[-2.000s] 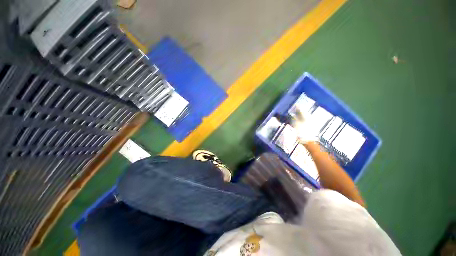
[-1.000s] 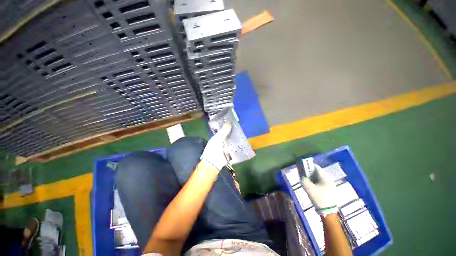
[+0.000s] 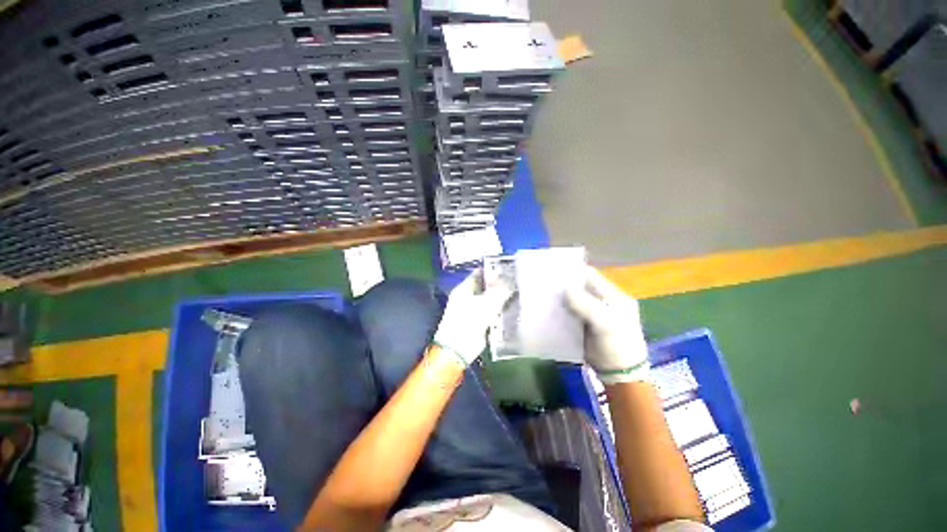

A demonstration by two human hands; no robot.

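Note:
A silver-white sheet-metal plate is held up over the gap between my lap and the right bin. My left hand, in a white knit glove, grips its left edge. My right hand, gloved with a green-edged cuff, grips its right edge. Glare hides detail on the plate, and I cannot tell whether a smaller piece is against it. The right-hand blue bin holds rows of small plates. The left-hand blue bin holds loosely piled metal parts.
A tall stack of metal parts stands on a blue sheet ahead. A grey wall of stacked parts rests on a wooden pallet. A white card lies by my knees. Loose parts lie at far left.
My right hand has come out of the right bin and moved left to the plate. The plate has moved right and is now held between both hands.

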